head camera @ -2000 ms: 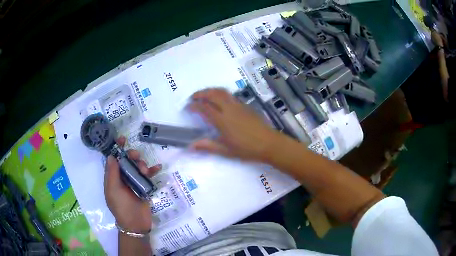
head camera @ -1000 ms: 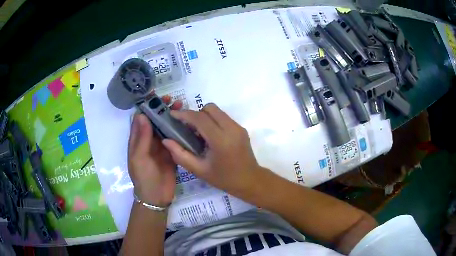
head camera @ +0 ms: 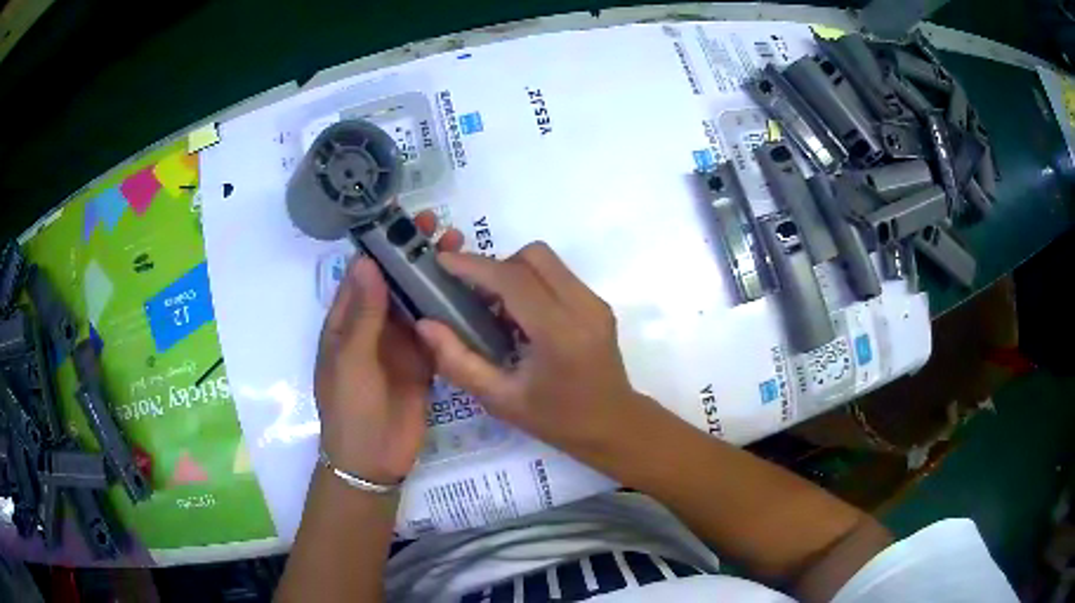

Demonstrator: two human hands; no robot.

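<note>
A handheld fan unit [head camera: 351, 177] with a round grey grilled head is held over the white printed sheet, head up and to the left. A grey handle front shell [head camera: 442, 289] with dark oval button holes near the head lies along its handle. My left hand [head camera: 375, 365] holds the fan handle from below and the left. My right hand [head camera: 548, 342] grips the shell's lower part from the right, thumb and fingers on it. The inside of the handle is hidden, so I cannot tell if the shell is fully seated.
Grey housing halves [head camera: 902, 130] are piled at the upper right, with several laid side by side near them [head camera: 796, 283]. More grey pieces [head camera: 106, 430] lie at left on the green sticky-note sheet [head camera: 200, 448]. An open carton [head camera: 931, 401] is below the bench's right edge.
My right hand has brought a shell from the right onto the fan handle, and both hands now close around it. Since one second ago, hands and fan show only slightly further right.
</note>
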